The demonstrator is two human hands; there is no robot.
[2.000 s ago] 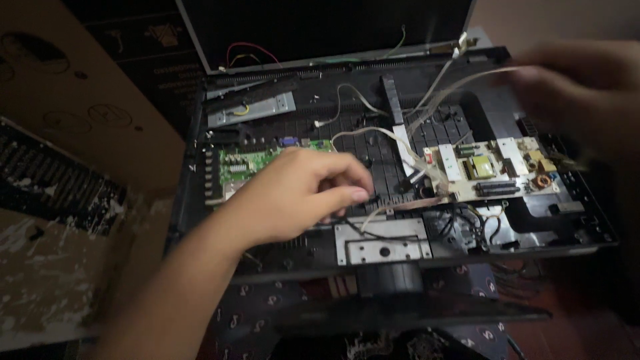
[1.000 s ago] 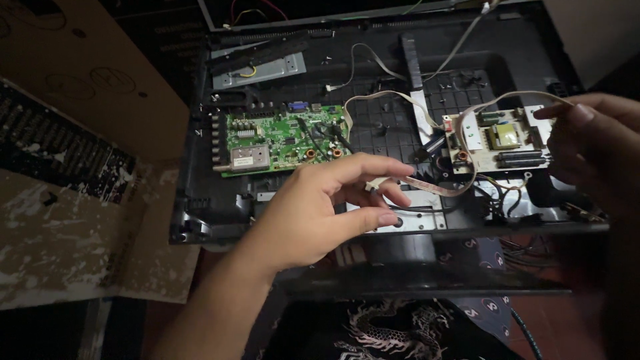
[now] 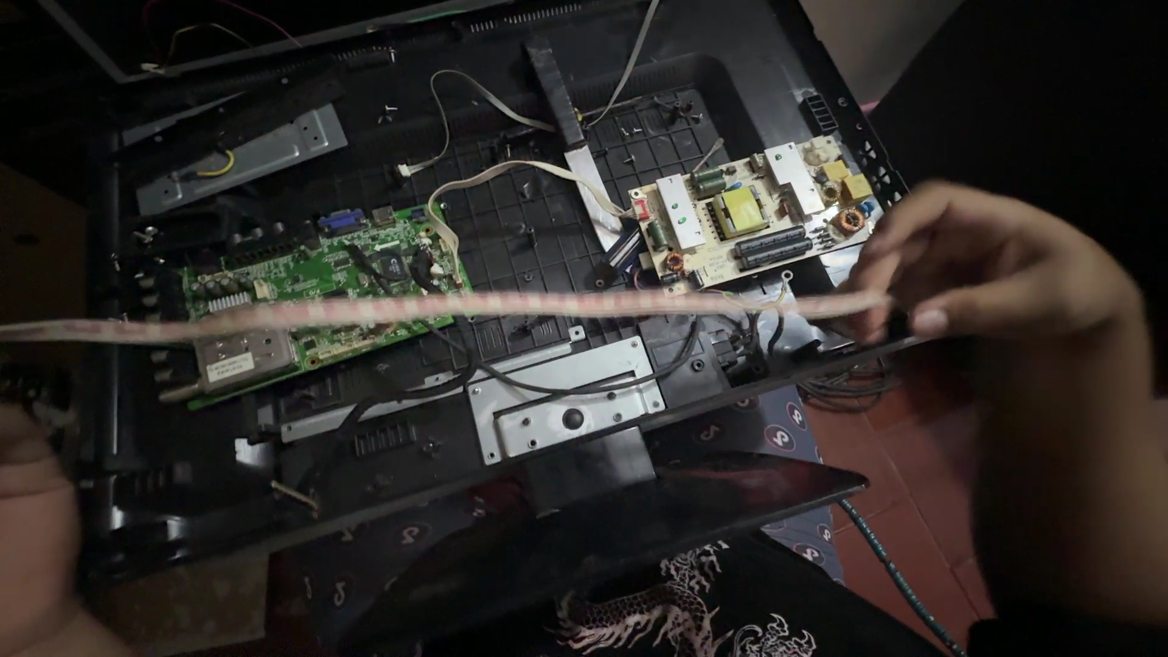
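Observation:
A pale, pink-marked flat cable [image 3: 511, 306] stretches across the view above an opened television's black plastic back cover [image 3: 757, 55]. Its right end is at the fingertips of my right hand [image 3: 1013, 265], pinched between thumb and fingers. My left hand [image 3: 36, 529] is blurred and cut off at the left edge; its fingers and the cable's left end are not clearly seen. Under the cable lies a green main circuit board [image 3: 338, 292] with a metal tuner box. A tan power supply board [image 3: 757, 219] sits to the right, joined to the green board by a thin ribbon cable [image 3: 511, 167].
A knife-like strip [image 3: 575, 137] lies between the boards. A metal bracket [image 3: 237, 155] is at upper left, and a stand mounting plate [image 3: 570, 401] is near the front edge. Loose screws [image 3: 388, 114] lie in the cover. The black stand base [image 3: 620, 538] juts toward me.
My left hand has moved to the left, away from the middle of the cover. The flat cable, looped between the hands a second ago, is now stretched nearly straight. The view has come closer.

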